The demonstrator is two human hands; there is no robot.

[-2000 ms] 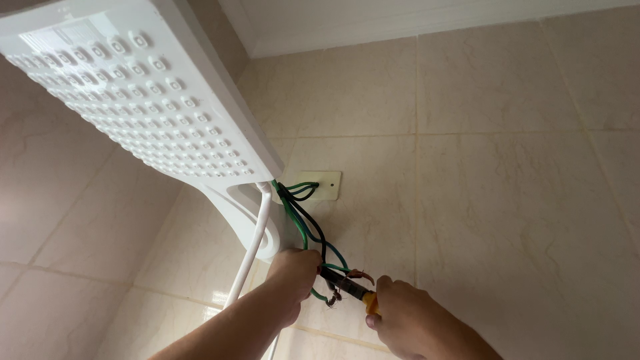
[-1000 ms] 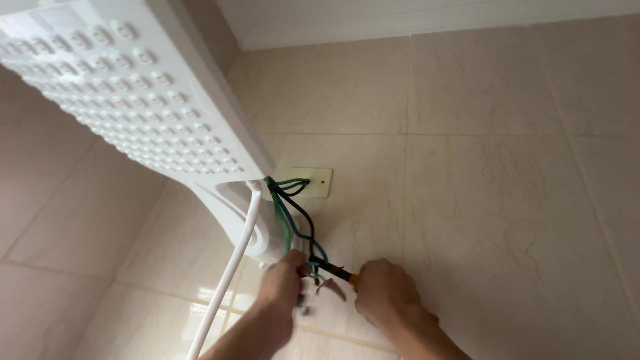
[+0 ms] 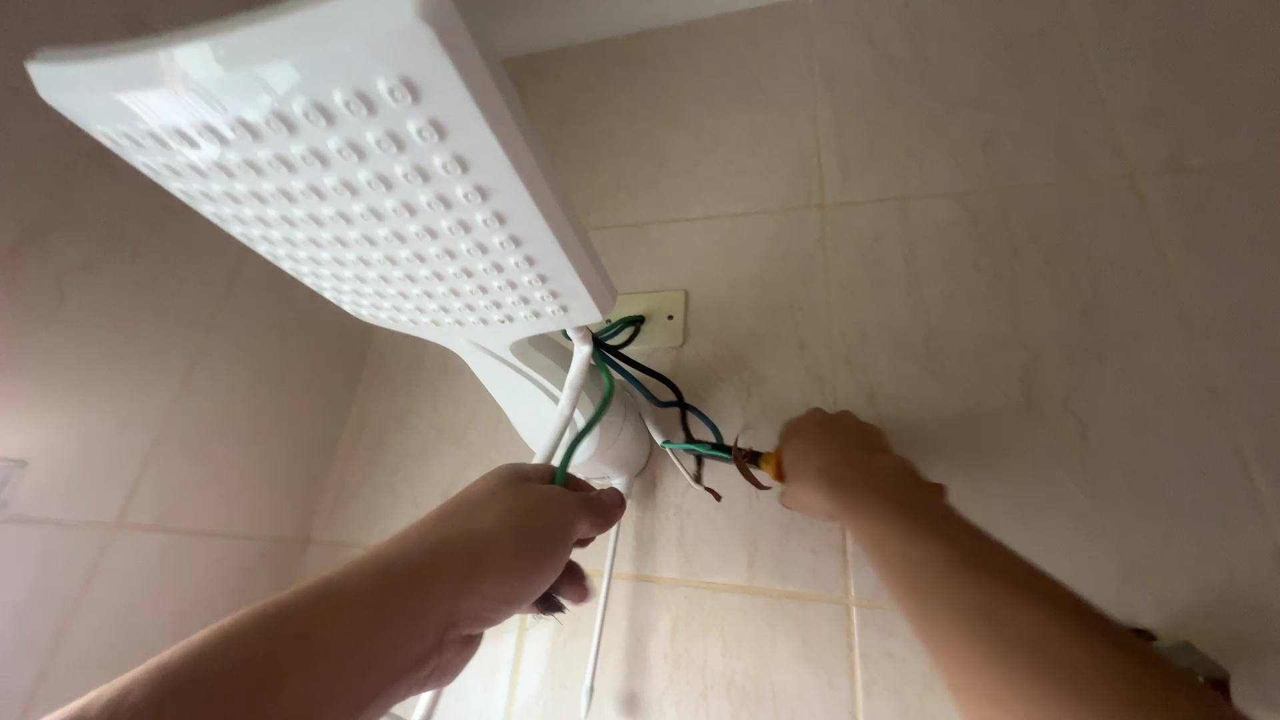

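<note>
Between the thumb and fingers of my left hand (image 3: 540, 520) is a green wire (image 3: 593, 415), just below the white electric shower head (image 3: 350, 190). My right hand (image 3: 840, 465) is closed around a tool with an orange handle (image 3: 770, 465) and a dark shaft; its exact kind is hard to tell. The shaft touches or lies among black wires (image 3: 655, 372), a blue-green wire (image 3: 705, 418) and a lighter green wire end. White wires (image 3: 684, 468) with a reddish tip hang beside the shower's round base (image 3: 615, 445). A curled brown strip is by the tool.
Behind the shower, the wires come out of a cream cover plate (image 3: 662, 318) on the tiled wall (image 3: 1000, 330). A white hose (image 3: 568, 395) drops from the shower head, and a thin white tube (image 3: 603, 610) hangs below the base. An unclear object (image 3: 1190, 660) shows at the lower right.
My left hand has moved away from the tool, toward the left, with a green wire in it. My right hand still holds the tool near the other wires.
</note>
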